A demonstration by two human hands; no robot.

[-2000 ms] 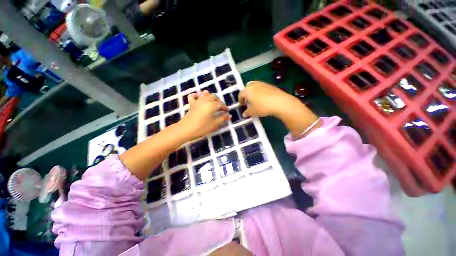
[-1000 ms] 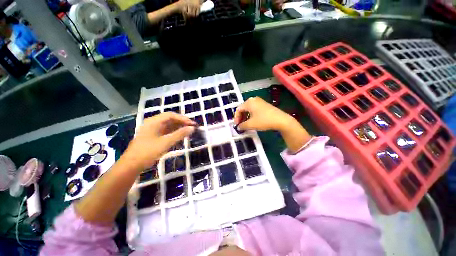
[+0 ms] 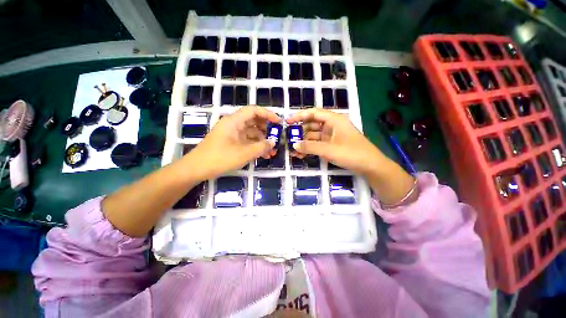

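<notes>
My left hand (image 3: 245,138) holds a small dark glossy rectangular unit (image 3: 272,134) upright over the middle of the white compartment tray (image 3: 260,231). My right hand (image 3: 323,138) holds a similar unit (image 3: 295,135) close beside it. Both faces show white and blue patches. The tray lies straight in front of me. Most visible cells hold two dark units side by side; the front row of cells shows bare white. My hands and forearms hide some middle cells.
A red compartment tray (image 3: 461,129) with dark units stands at right, a grey-white tray (image 3: 553,73) beyond it. A blue pen (image 3: 401,154) and dark red round pieces (image 3: 403,86) lie between trays. At left are white paper (image 3: 85,154) with round parts and a pink fan (image 3: 17,121).
My hands have come together over the tray, each now showing a unit. The view has shifted: the white tray appears straighter and the other person's arm at the back is out of view.
</notes>
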